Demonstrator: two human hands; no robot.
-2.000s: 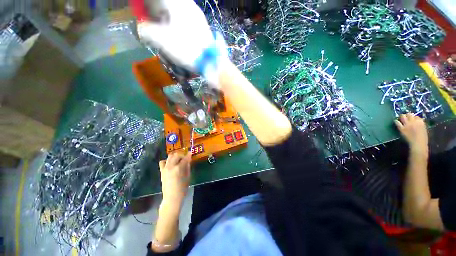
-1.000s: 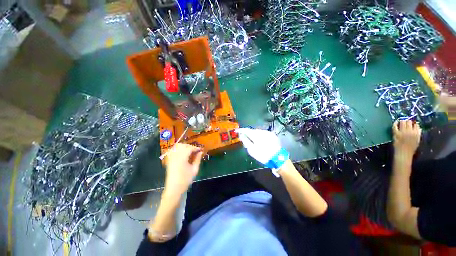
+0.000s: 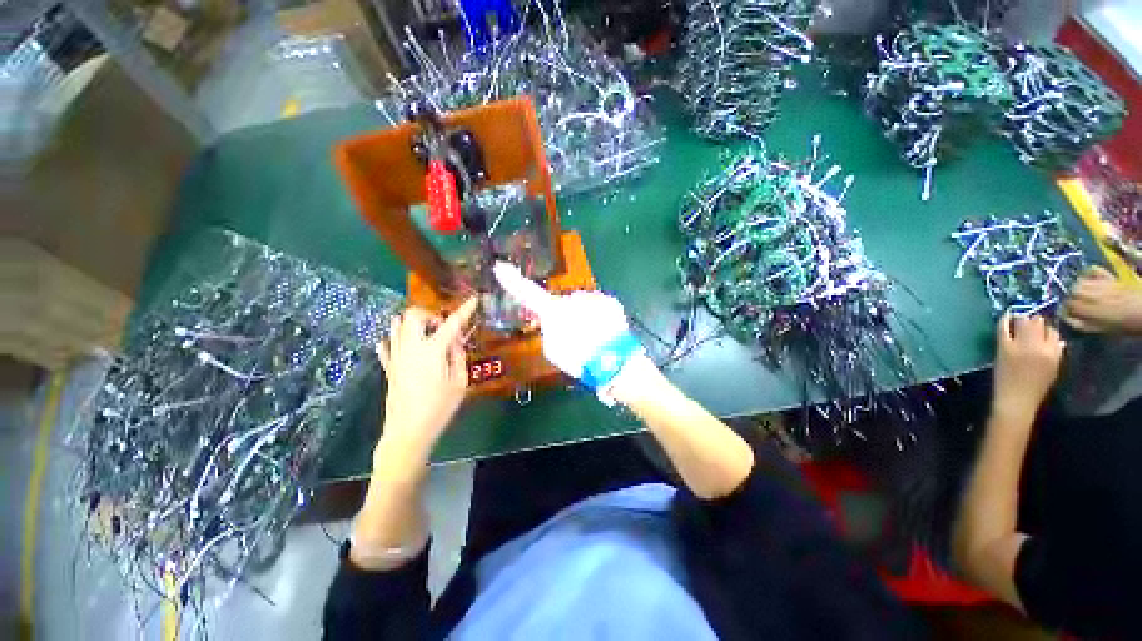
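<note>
The orange hand-lever press (image 3: 570, 263) stands on the green bench, its red lever grip (image 3: 443, 198) hanging in front of the upright back plate. My bare left hand (image 3: 426, 357) is at the front left of the press, fingertips near the fixture. My right hand (image 3: 579, 328), in a white glove with a blue wristband, reaches over the base with its index finger at the fixture. The fingers hide most of the fixture and any lead there; I cannot tell whether either hand holds something. The red display (image 3: 486, 368) reads 233.
Grey-white cable assemblies (image 3: 213, 413) lie on clear plastic at left. Another such pile (image 3: 582, 119) is behind the press. A green and white harness pile (image 3: 764, 251) lies right of it. More bundles are at the back right. Another person's hands (image 3: 1029, 351) touch cables at far right.
My right hand has come down from the raised lever to the base, then moved left and inward to the fixture. My left hand has shifted slightly left and up. The lever grip now hangs free.
</note>
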